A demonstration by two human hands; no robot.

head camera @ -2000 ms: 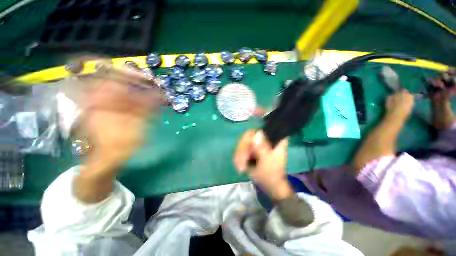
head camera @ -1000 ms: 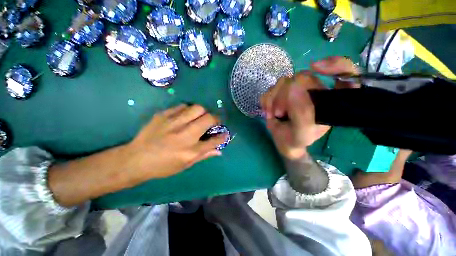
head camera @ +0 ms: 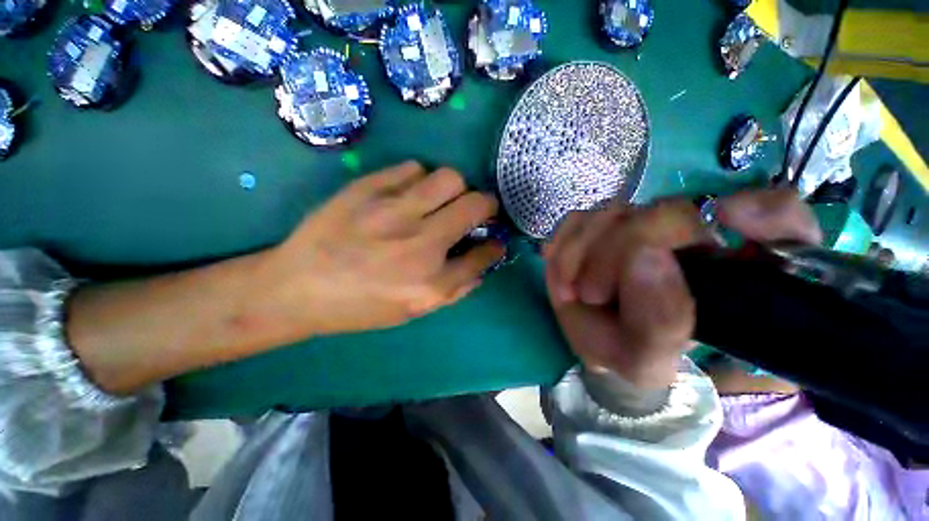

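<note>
My left hand [head camera: 392, 244] lies on the green mat with its fingers around a small round circuit board unit [head camera: 487, 242], mostly hidden under the fingers. My right hand [head camera: 637, 285] is closed around the thick black electric screwdriver [head camera: 805, 331], which points out to the right; its tip is hidden by the hand. The round silver screw dish [head camera: 574, 142], with a dotted surface, lies just beyond and between both hands. Several blue round units [head camera: 324, 97] lie in a cluster at the top left.
More units lie right of the dish, one dark and tilted [head camera: 745, 142]. A white crumpled bag [head camera: 830, 127] sits by the yellow post [head camera: 876, 36], with black cables in front. A neighbour's pale purple sleeve [head camera: 779, 453] is at lower right. Small green bits dot the mat.
The view has shifted, with the unit cluster nearer the top edge. My left hand still holds the small unit near the dish. The screwdriver's rear end now tilts lower at the right.
</note>
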